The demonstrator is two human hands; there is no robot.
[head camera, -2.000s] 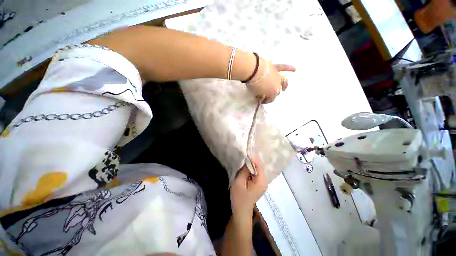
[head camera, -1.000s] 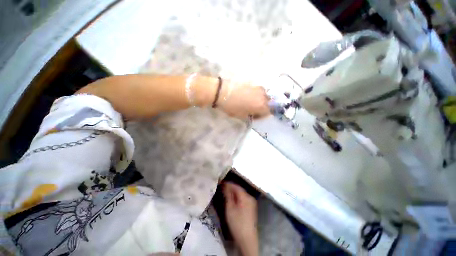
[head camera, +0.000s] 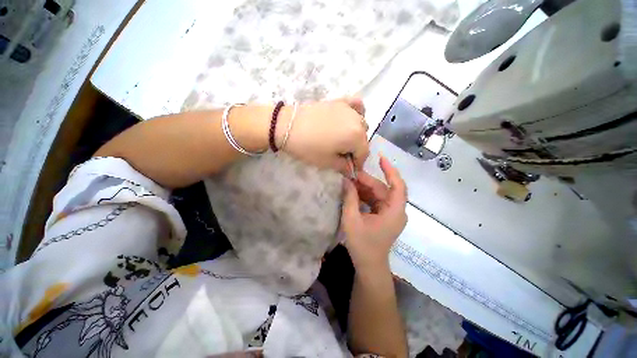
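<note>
The printed fabric panel (head camera: 276, 210), off-white with grey-beige blotches, spreads over the table and hangs over its front edge towards my lap. My left hand (head camera: 332, 136), with bracelets at the wrist, is closed on the fabric's edge, left of the needle plate (head camera: 405, 126). My right hand (head camera: 374, 210) is just below it, thumb and curled fingers at the same edge, forefinger raised. A small thin strip shows between the two hands; what it is exactly cannot be told. The presser foot (head camera: 434, 131) is right of my hands, with no fabric under it.
The machine head (head camera: 559, 91) and grey lamp (head camera: 489, 28) fill the upper right. A tan block (head camera: 515, 190) and a slim dark tool (head camera: 492, 168) lie on the bed. Black-handled scissors (head camera: 573, 325) lie lower right. A ruler scale (head camera: 447, 269) runs along the front edge.
My left hand has drawn back from the needle area. My right hand has risen from below the table edge to meet it at the fabric. The view is closer to the machine.
</note>
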